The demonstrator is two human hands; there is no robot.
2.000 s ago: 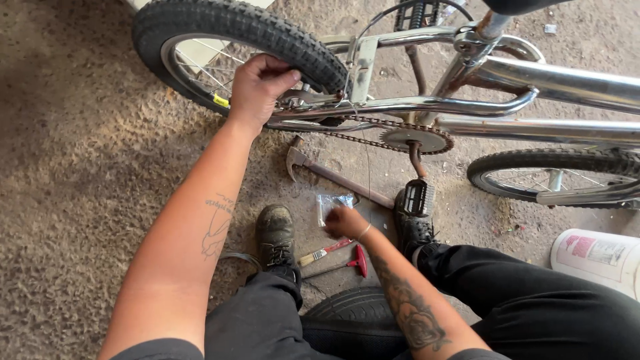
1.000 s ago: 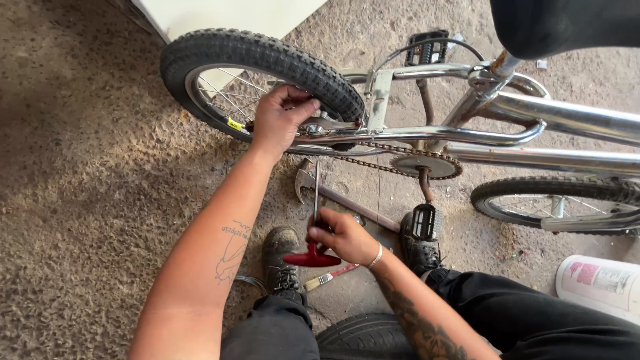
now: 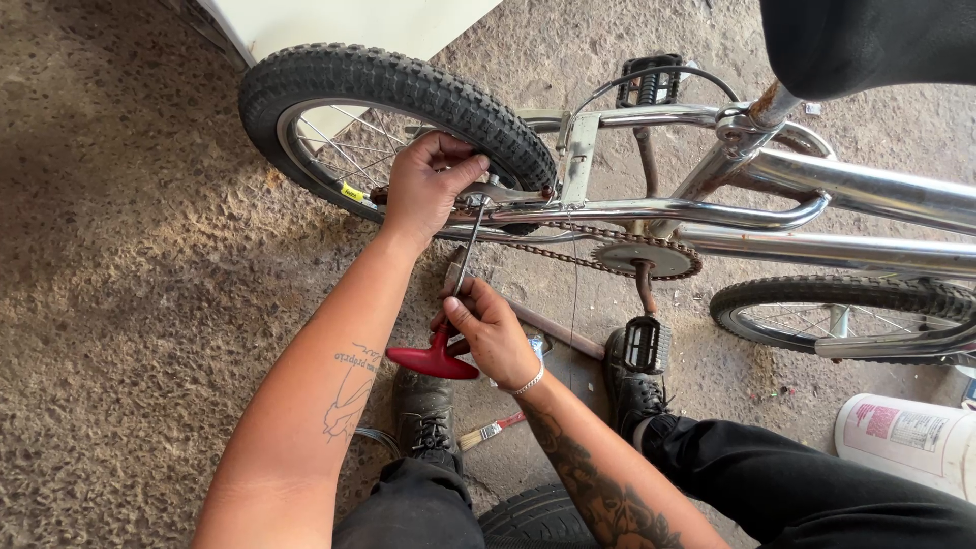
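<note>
A chrome bicycle frame (image 3: 701, 213) spans the view, its rear wheel's tire (image 3: 396, 80) at upper left. My left hand (image 3: 435, 187) has its fingers and thumb at the metal brake arm (image 3: 507, 194) beside that tire; what the fingertips pinch is partly hidden. My right hand (image 3: 488, 332) holds a T-handle driver with a red handle (image 3: 433, 360) by the base of its shaft. The shaft's tip meets the brake arm's bolt just right of my left hand. Below the frame run the rusty chain (image 3: 564, 259) and the chainring (image 3: 640, 260).
A hammer's wooden handle (image 3: 560, 329) lies between my boots. Near my left boot (image 3: 425, 412) are a paintbrush (image 3: 492, 431) and a wire coil. A loose tire (image 3: 537, 518) lies between my legs. The front wheel (image 3: 839, 316) and a white bucket (image 3: 903, 438) are at right.
My right hand, near the ground two seconds ago, has picked up the red-handled driver from beside the paintbrush and raised its tip to the brake arm. My left hand stays by the rear wheel.
</note>
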